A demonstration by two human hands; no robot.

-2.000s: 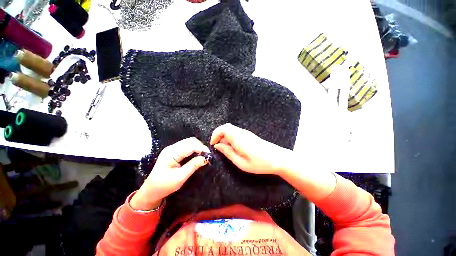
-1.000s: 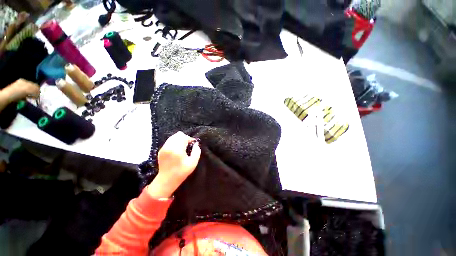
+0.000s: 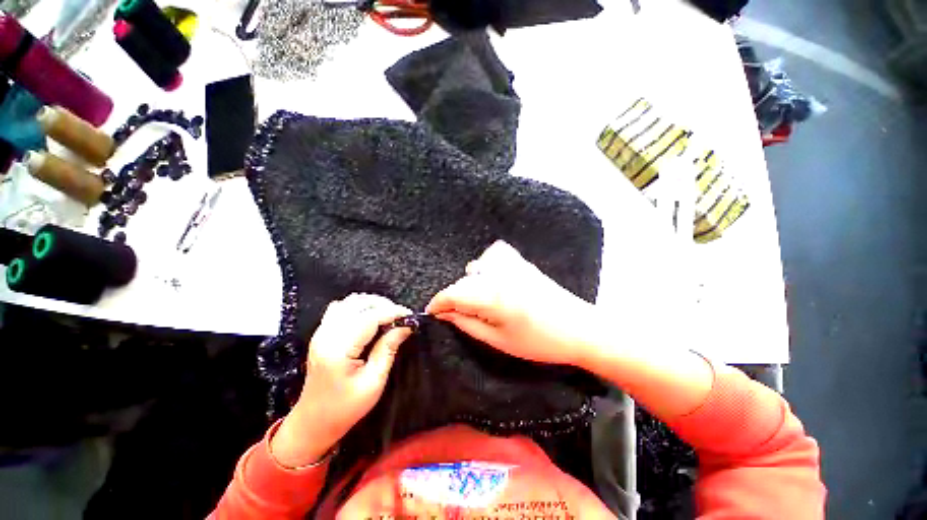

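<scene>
A black-grey textured garment [image 3: 356, 193] lies over the table edge and the wearer's lap, its beaded trim [image 3: 274, 223] running down the left side and across the lap. My left hand [image 3: 351, 355] pinches a fold of the garment with a dark, glinting bit of trim at the fingertips. My right hand [image 3: 498, 305] is beside it, thumb and fingertips together at the same fold. No needle or thread can be made out between the fingers.
On the white table [image 3: 691, 305] lie a phone [image 3: 231, 127], small black discs [image 3: 142, 183], tan cones [image 3: 71, 157], black cones [image 3: 76, 266], a slim tool [image 3: 197, 221], a silvery heap [image 3: 300, 36], orange-red scissors [image 3: 404, 15] and striped bundles [image 3: 671, 168].
My right hand, out of view a second ago, is back at the fold beside my left hand. The view has tilted down, and another person's hand at the left edge is gone from view.
</scene>
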